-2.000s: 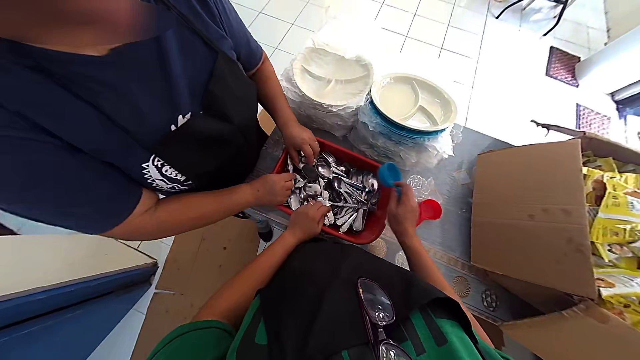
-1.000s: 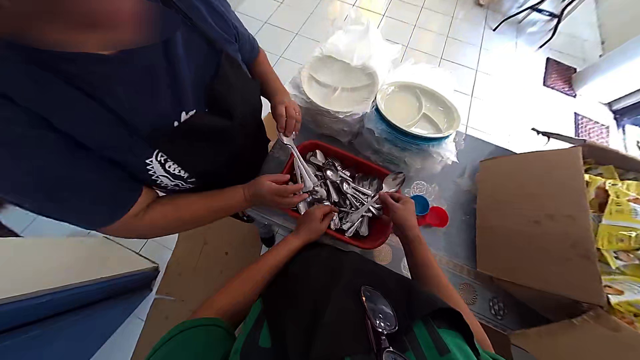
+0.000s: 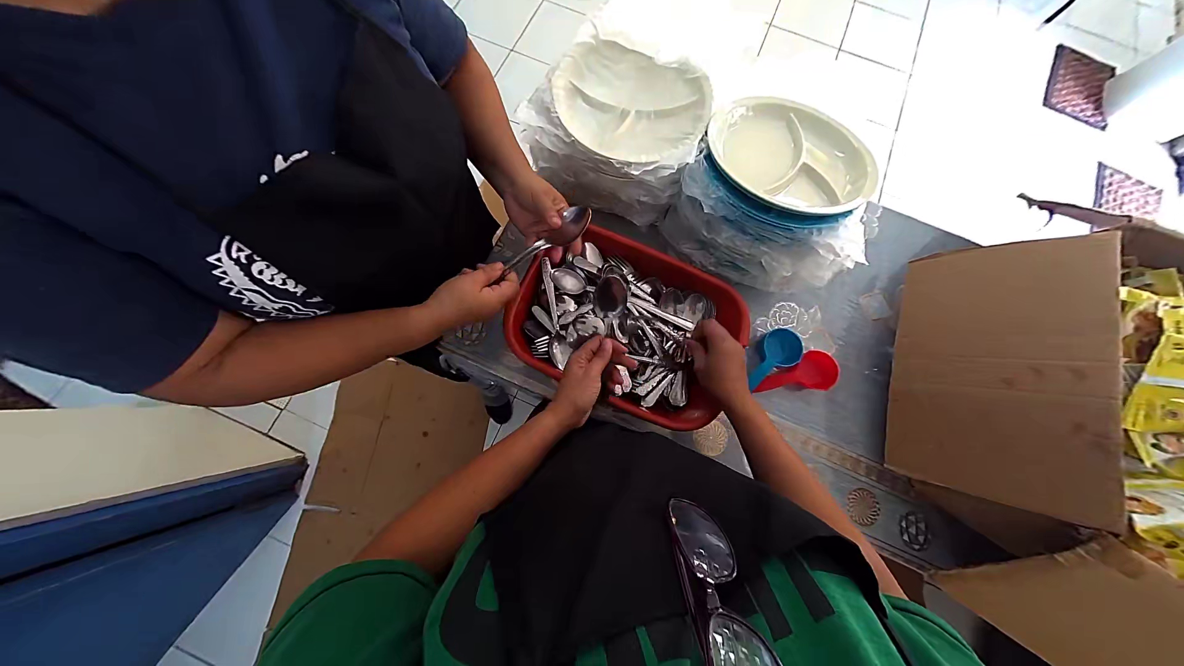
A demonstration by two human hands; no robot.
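A red plastic basin (image 3: 731, 296) holds a heap of metal spoons and forks (image 3: 629, 314). My left hand (image 3: 585, 375) is over the basin's near side, its fingers pinched on the end of a piece of metal cutlery. My right hand (image 3: 717, 356) is at the basin's right end, fingers bent around cutlery at the edge of the heap; what exactly it grips is partly hidden. Across the basin's left end, a co-worker's two hands (image 3: 476, 294) hold a large metal spoon (image 3: 569, 225). A blue plastic scoop (image 3: 782, 348) and a red plastic scoop (image 3: 817, 370) lie right of the basin.
Behind the basin stand a plastic-wrapped stack of white divided plates (image 3: 634, 102) and a stack topped by a cream divided plate (image 3: 794, 155). An open cardboard box (image 3: 1004, 370) with yellow packets (image 3: 1156, 407) is at right. A co-worker in a dark apron stands at left.
The blue scoop was in my right hand two seconds ago and now lies by the red one. The spoon my right hand held up one second ago is no longer raised; that hand is lower.
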